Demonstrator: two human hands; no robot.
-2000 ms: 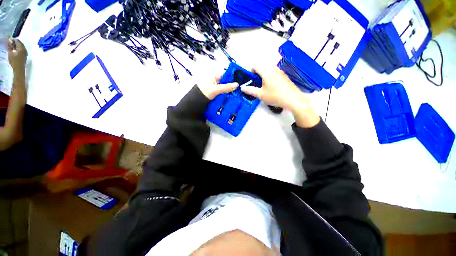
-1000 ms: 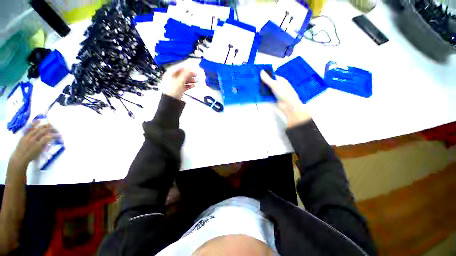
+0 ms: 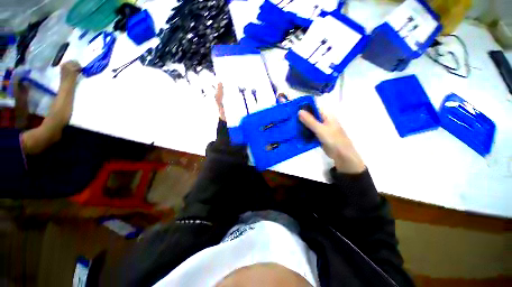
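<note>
My right hand (image 3: 335,141) holds a blue tray (image 3: 280,148) at its right end, with the thumb by the black coiled cable (image 3: 307,124). Two plugs lie in the tray's slots. My left hand (image 3: 220,102) is at the left edge of an open white card with blue ends (image 3: 238,75) and appears to hold it. The card hides most of that hand. The tray is over the card's lower part, and a blue end of the card shows at the tray's left side.
A black cable pile (image 3: 193,39) lies at the back. Stacked cards (image 3: 325,50) and another stack (image 3: 404,33) stand at back right. Two blue trays (image 3: 407,106) (image 3: 467,124) lie at right. Another person's arm (image 3: 55,115) is at left, above a red stool (image 3: 120,182).
The filled tray now faces up in my right hand, closer to me. A white card has appeared at my left hand. The loose cable seen near the tray a second ago no longer shows. The view has turned.
</note>
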